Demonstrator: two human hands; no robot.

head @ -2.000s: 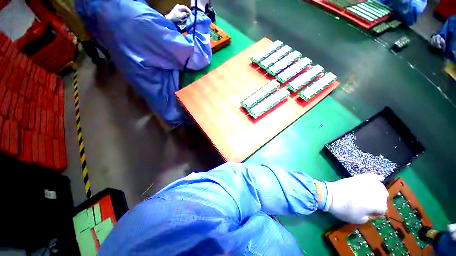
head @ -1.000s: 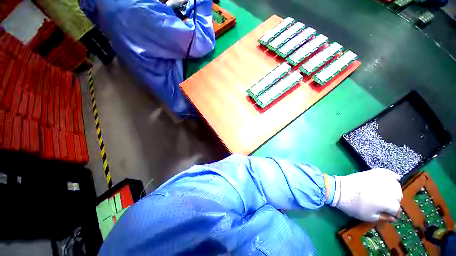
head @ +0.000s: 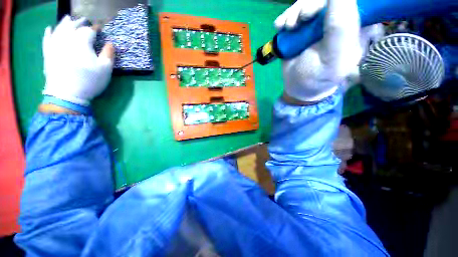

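My left hand (head: 75, 62), in a white glove with bare fingertips, is at the screw tray (head: 111, 7), its fingers apart over the heap of silvery screws (head: 129, 40). Whether a screw is at the fingertips cannot be told. My right hand (head: 316, 65), gloved, holds the blue electric screwdriver (head: 301, 37). Its thin bit (head: 247, 64) points at the right end of the middle circuit board (head: 211, 77). Three green boards lie in the slots of the orange-brown fixture (head: 168, 93). Whether the bit touches a screw is too small to tell.
A white desk fan (head: 402, 68) stands at the right, beyond my right hand. The red mat (head: 7, 125) is at the far left. The green bench mat (head: 143, 135) has its front edge near my lap.
The view has swung to the right and down over the fixture. My left hand has moved from the fixture to the screw tray. My right hand and the fan now show; the module rows are out of view.
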